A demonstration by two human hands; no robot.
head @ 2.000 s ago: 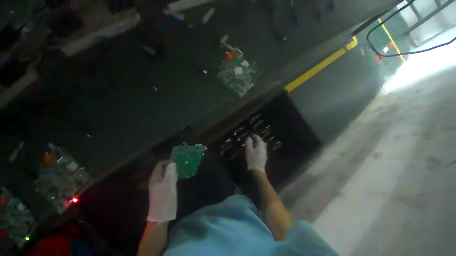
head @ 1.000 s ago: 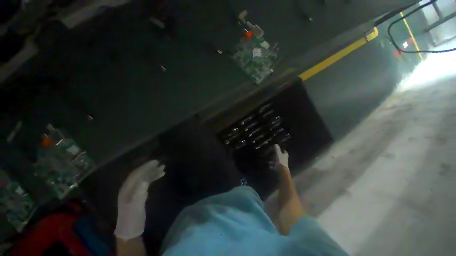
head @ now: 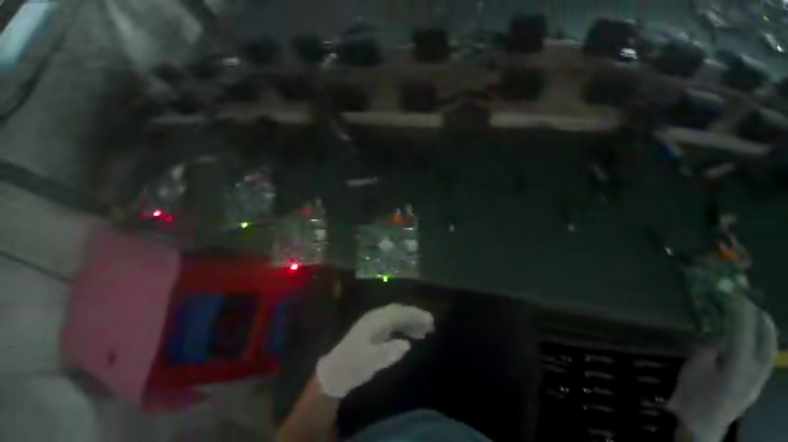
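Note:
A green circuit board [head: 715,280] with an orange-red part lies on the dark green shelf mat [head: 518,246] at the right. My right hand [head: 730,371], in a white glove, is at the board's front edge and covers part of it. Blur hides whether its fingers grip it. My left hand [head: 371,345], also gloved, is empty with thumb and fingers apart, just below the shelf edge. Another circuit board [head: 388,250] with a green light lies above it. The black tray [head: 566,337] with rows of small shiny items is beside my right hand.
More lit circuit boards [head: 301,237] lie on the shelf to the left. Black power adapters [head: 429,43] line pale strips [head: 389,118] behind. A red bin [head: 233,268] with blue inside and a pink sheet [head: 121,302] stands at the lower left.
The view has swung left, showing more lit boards and the red bin. My left hand held a board two seconds ago and is now empty. My right hand has moved from the tray to the right board.

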